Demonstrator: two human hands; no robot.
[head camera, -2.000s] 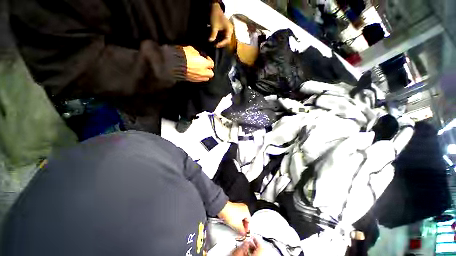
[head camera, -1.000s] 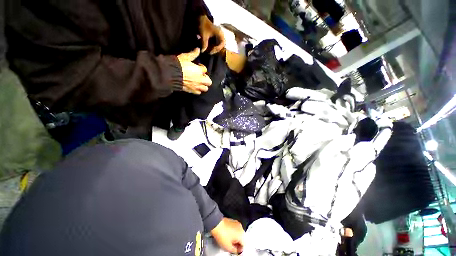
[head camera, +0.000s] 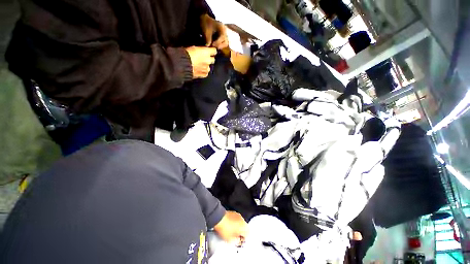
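Note:
My left hand (head camera: 232, 228) is at the bottom centre, its fingertips pinched together at the edge of a white garment piece (head camera: 270, 232). A tiny reddish spot shows at the fingertips, too small to name. My right hand is out of the picture. Black fabric (head camera: 232, 193) lies just beyond my left hand. A large heap of white garments with black bands (head camera: 330, 149) covers the table ahead.
A small dark square (head camera: 205, 151) lies on the white tabletop (head camera: 178, 144). Sparkly dark fabric (head camera: 247, 121) and a black plastic bag (head camera: 270, 72) lie beyond. A coworker in a dark jacket (head camera: 103, 67) stands at the upper left, hands on black cloth.
The view has shifted slightly. My right hand, partly visible at the bottom two seconds ago, is gone from the picture. My left hand stays low at the white garment. The coworker's hands have moved.

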